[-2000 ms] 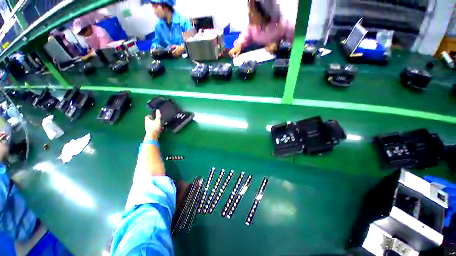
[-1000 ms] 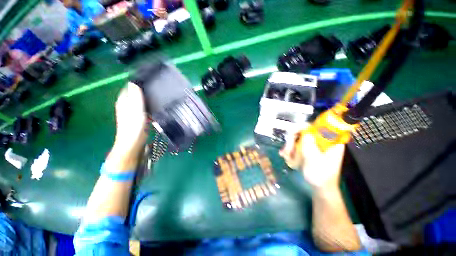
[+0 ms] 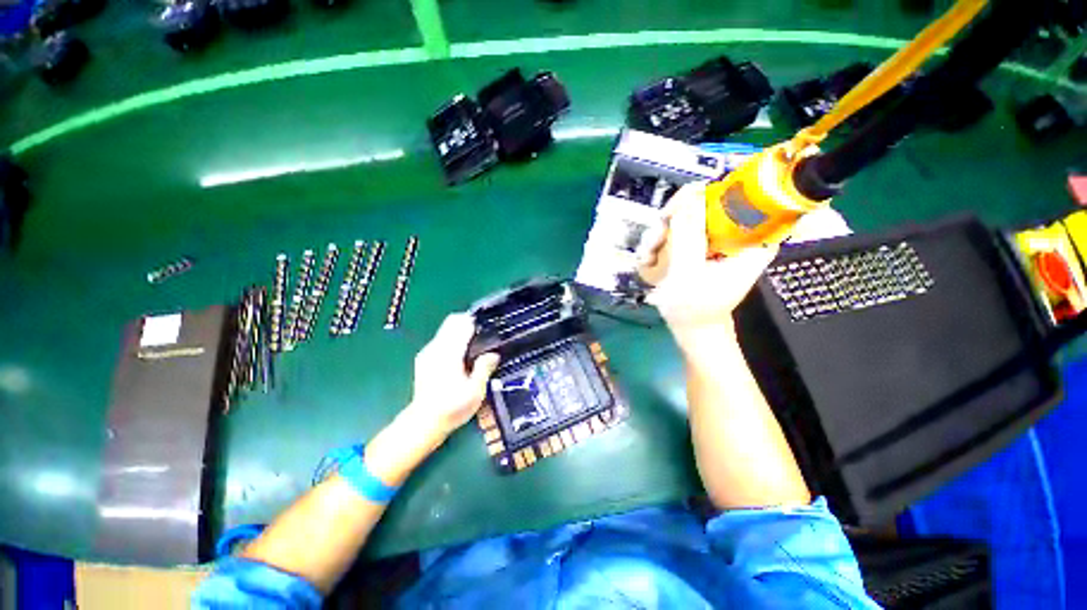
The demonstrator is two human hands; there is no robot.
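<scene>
The black device housing (image 3: 542, 387) lies open on the assembly fixture (image 3: 558, 450), its screen half flat within the tan-brown blocks and its other half raised behind. My left hand (image 3: 451, 375) holds the housing by its left side, thumb on the near edge. My right hand (image 3: 703, 268) is shut around the orange-yellow electric screwdriver (image 3: 751, 205) over the white-grey screw feeder (image 3: 632, 203). The screwdriver's tip is hidden by my hand and the feeder. Its orange cord and black cable run up to the right.
Part strips (image 3: 312, 296) lie at left beside a long grey-brown plate (image 3: 157, 429). A black parts tray (image 3: 942, 381) with rows of tiny parts is at right, with a yellow tray (image 3: 1055, 268) beyond. Open devices (image 3: 501, 119) line the bench behind.
The housing has come from the bench line, in my left hand, down onto the fixture. My right hand came into view with the screwdriver and now sits slightly farther back, over the feeder.
</scene>
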